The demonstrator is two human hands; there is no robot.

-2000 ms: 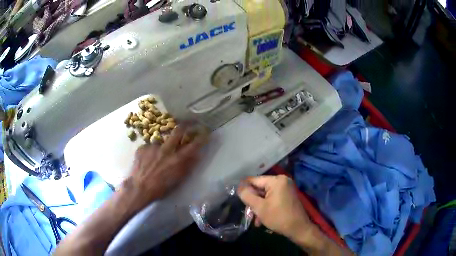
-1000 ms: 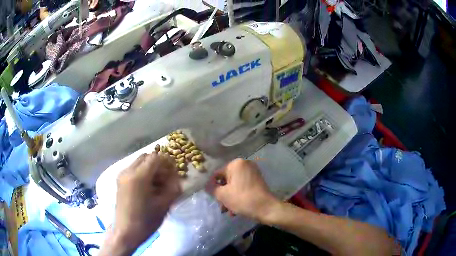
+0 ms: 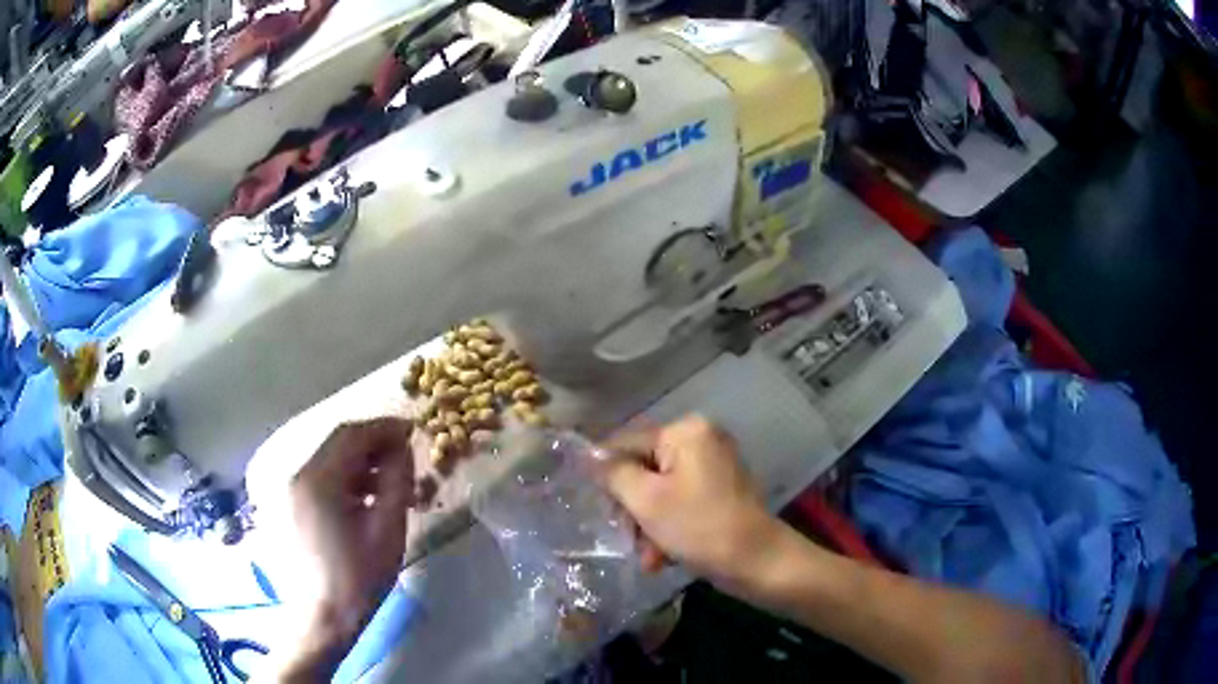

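Observation:
Several peanuts in shell (image 3: 470, 381) lie in a pile on the white machine bed (image 3: 314, 448). My right hand (image 3: 701, 494) pinches the rim of a clear plastic bag (image 3: 554, 521), which hangs over the bed's front edge with a small tan lump near its bottom. My left hand (image 3: 354, 515) is blurred, just left of the pile, with its fingers curled; I cannot tell whether it holds a peanut.
The white JACK sewing machine (image 3: 508, 201) stands behind the pile. Red-handled snips (image 3: 788, 307) lie beside the bobbin tray (image 3: 848, 341). Dark shears (image 3: 180, 615) rest on light blue cloth (image 3: 100, 628) at lower left. Blue panels (image 3: 1029, 468) fill a red basket (image 3: 1049, 334) at right.
Both hands were close together in front of the peanuts a second ago. My left hand has shifted slightly left, my right hand slightly right, and the bag now hangs open between them.

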